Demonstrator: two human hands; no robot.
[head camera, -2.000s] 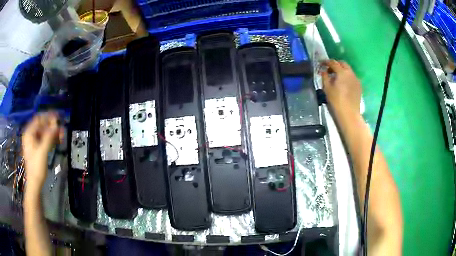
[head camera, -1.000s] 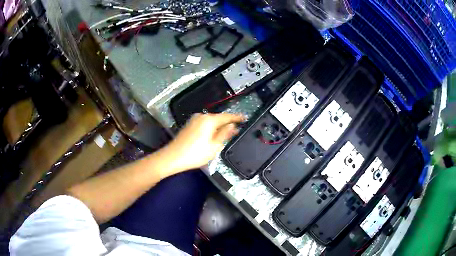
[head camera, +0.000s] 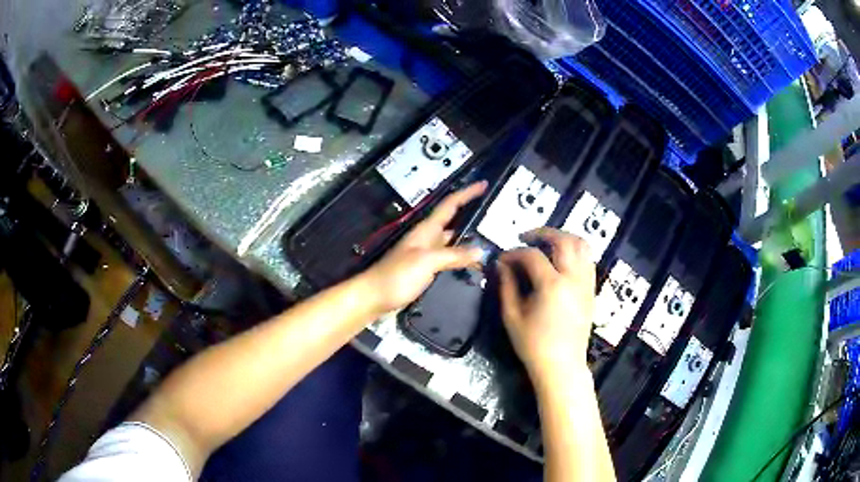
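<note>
Long black lock panels lie side by side, each with a silver metal plate. Both hands are over the second panel from the left (head camera: 451, 311), just below its metal plate (head camera: 520, 209). My left hand (head camera: 415, 264) has its thumb and fingers spread, with the thumb tip at the panel. My right hand (head camera: 550, 297) is curled, fingertips down beside my left thumb. A tiny bluish-white spot shows between them; I cannot tell what it is. The fingers hide whether the right hand pinches anything. The leftmost panel (head camera: 325, 231) lies beside with a red wire.
Two black rectangular frames (head camera: 363, 100), a small white piece (head camera: 307, 143) and wire harnesses (head camera: 203, 68) lie on the bench at upper left. A clear plastic bag (head camera: 556, 26) and blue crates (head camera: 698, 66) are behind. A green belt (head camera: 769, 377) runs at the right.
The right hand has come into view at the second panel. The left hand has moved right to meet it. The view has shifted slightly.
</note>
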